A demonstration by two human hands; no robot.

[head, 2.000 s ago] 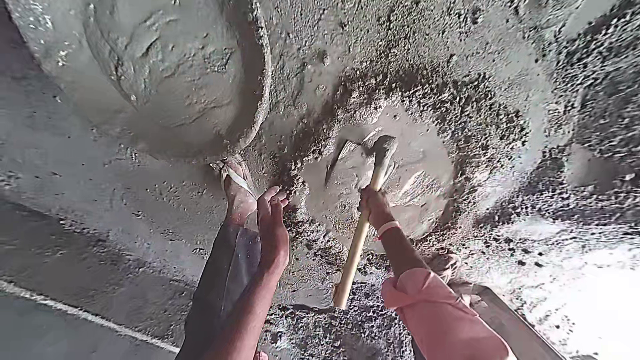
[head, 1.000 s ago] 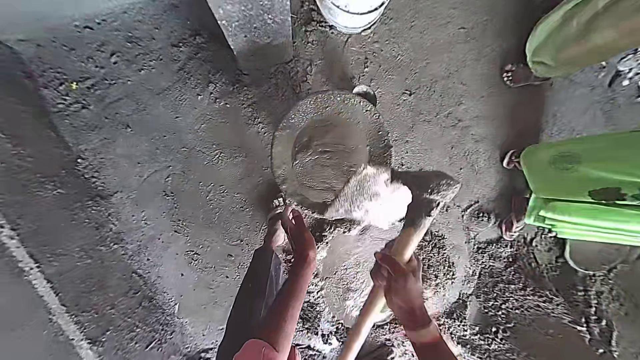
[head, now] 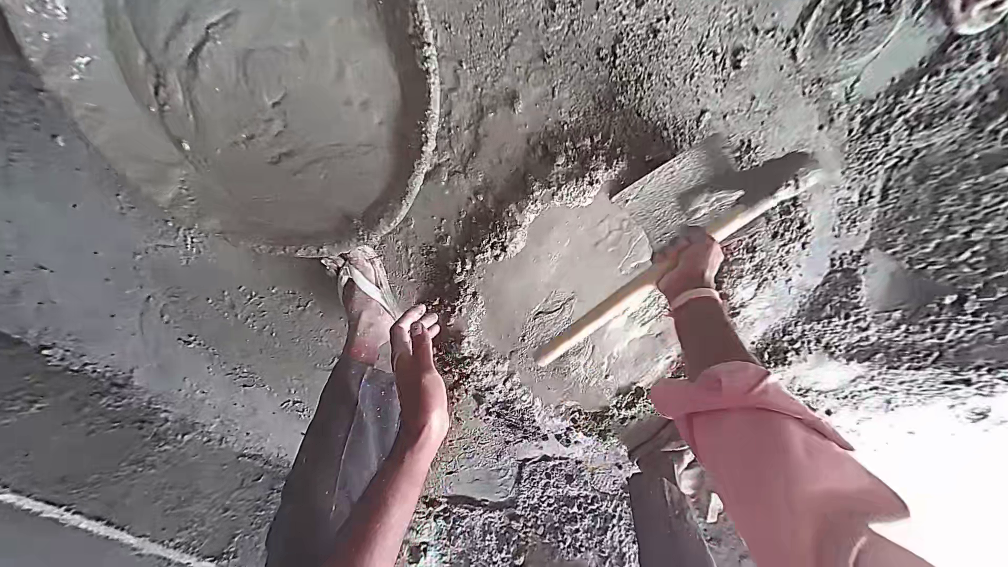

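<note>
My right hand (head: 689, 264) is closed around the wooden handle (head: 606, 311) of a hoe, near its head. The hoe's flat metal blade (head: 677, 189), coated with wet mortar, lies at the right edge of a wet mortar puddle (head: 551, 260). My left hand (head: 419, 378) holds nothing; its fingers are slightly bent and apart, left of the puddle and just by my sandalled foot. At the upper left stands a large round pan (head: 429, 118) full of smooth wet mortar, its rim close to that foot.
My left foot (head: 366, 295) in a sandal touches or nearly touches the pan's rim. Rough, crumbly mortar mix (head: 937, 213) spreads over the ground on the right. A pale line (head: 102, 528) crosses the floor at lower left. Something round, partly cut off, shows at the upper right.
The view has shifted strongly. One second ago the hoe's blade was raised beside the pan with bright mortar by it; now it is low at the puddle's right side. My left hand has stayed empty.
</note>
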